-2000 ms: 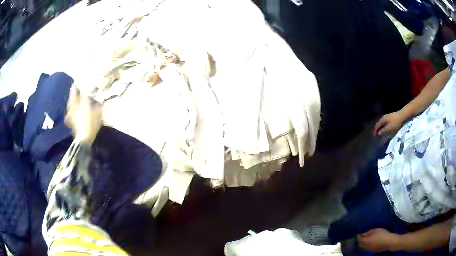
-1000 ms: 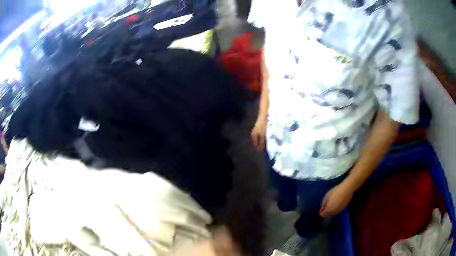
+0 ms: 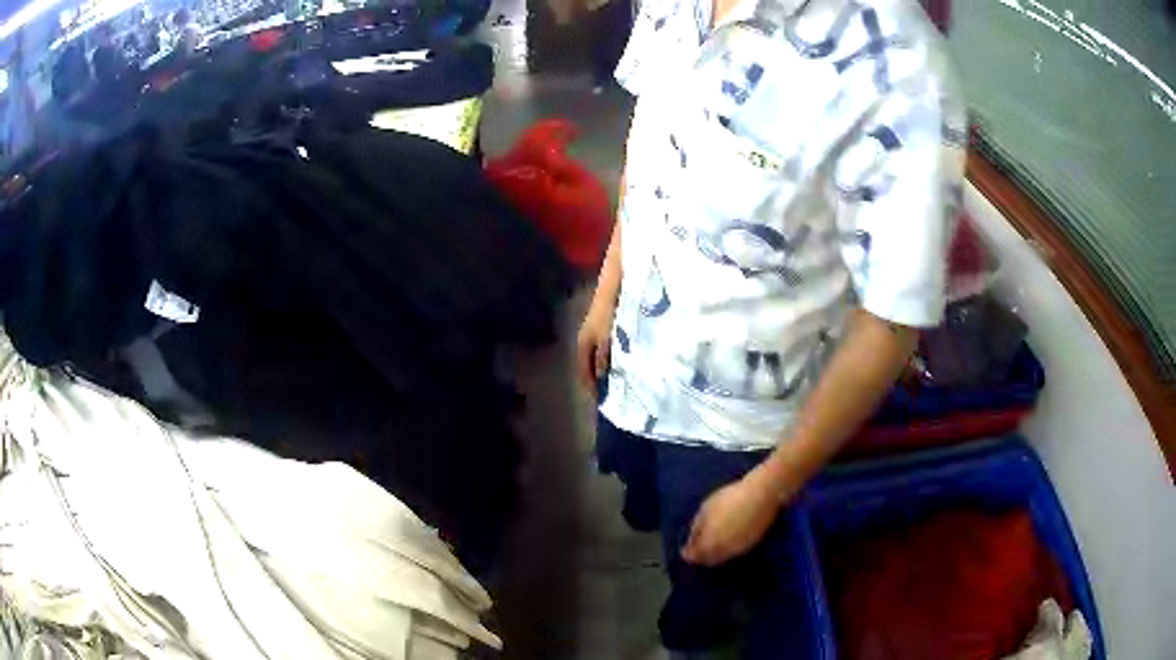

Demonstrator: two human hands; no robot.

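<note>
A large layered stack of cream pieces (image 3: 245, 516) lies at the lower left, its layered edges fanned toward the right. A big soft black garment pile (image 3: 323, 271) lies beside and beyond it, with a small white label (image 3: 170, 303) on its left part. Neither my left hand nor my right hand is in view.
A person in a white patterned shirt (image 3: 761, 232) stands in the aisle. Right of them are a blue crate (image 3: 1081, 587) with red contents and another crate (image 3: 1032, 380) behind. A red bag (image 3: 555, 194) lies beyond the black pile. A pale wall (image 3: 1096, 348) runs along the right.
The view has swung right from the cream stack and navy cloth to the person and crates. The hand seen earlier on the left and the blurred one at the lower edge are gone.
</note>
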